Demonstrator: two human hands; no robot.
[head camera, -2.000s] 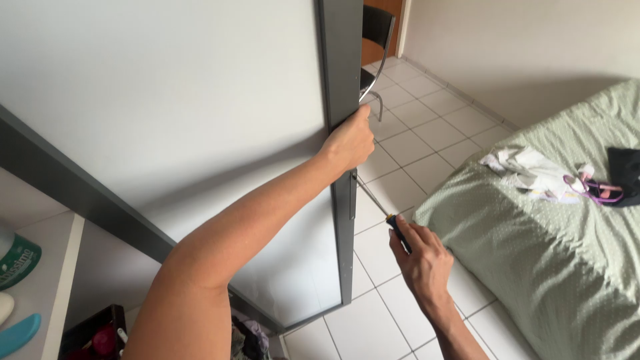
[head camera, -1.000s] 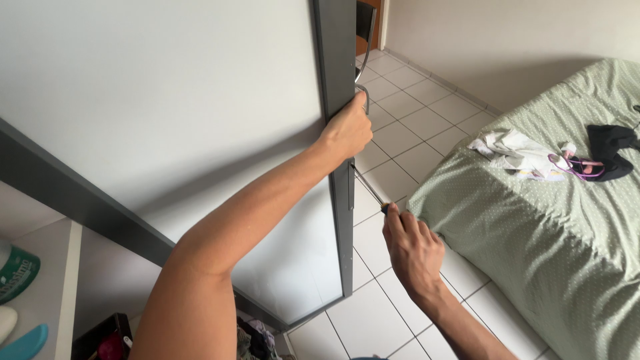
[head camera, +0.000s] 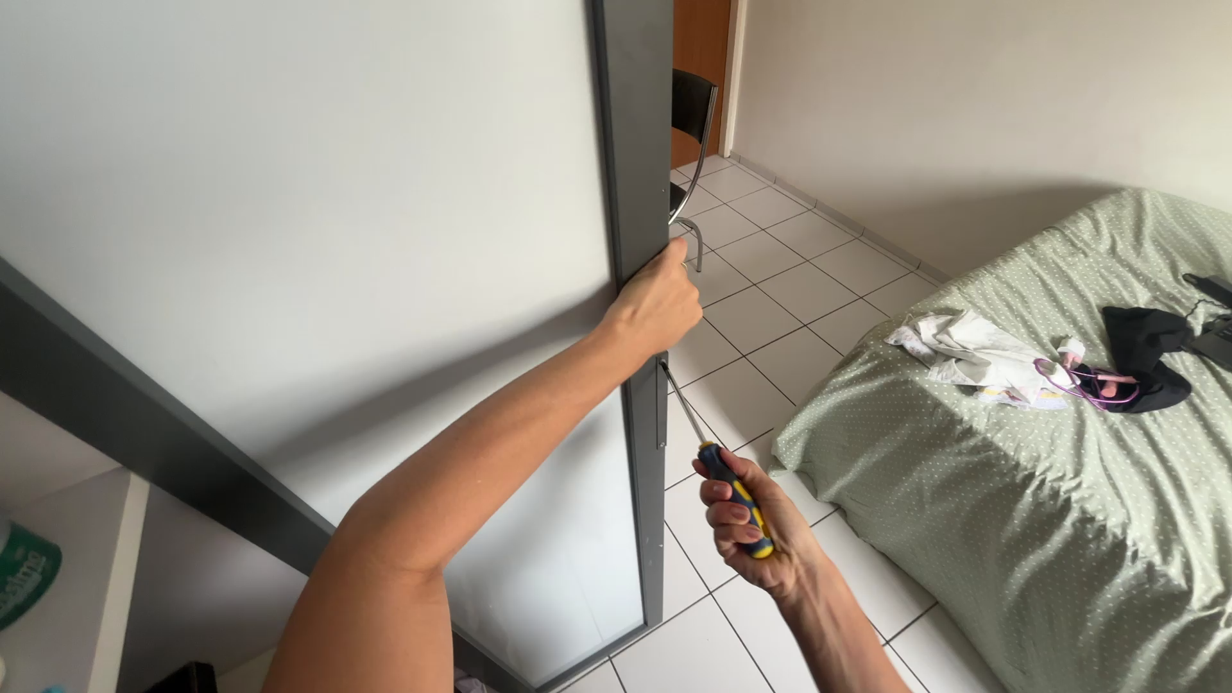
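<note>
My left hand is wrapped around the edge of a dark grey door frame that holds a frosted panel. Below it, my right hand grips the blue and yellow handle of a screwdriver. The screwdriver's metal shaft slants up to the left, and its tip meets the frame's narrow edge at the top of a long, thin lock or latch plate, just under my left hand. Whether the tip sits in a screw is too small to tell.
At the right is a bed with a green dotted cover, bearing white cloth, black cloth and a purple cord. A black chair stands behind the door on the white tiled floor. White shelving is at the lower left.
My right hand has turned around the screwdriver, so that more of its handle shows, and its tip has come up to the door edge since the earliest frame. My left hand stays on the frame.
</note>
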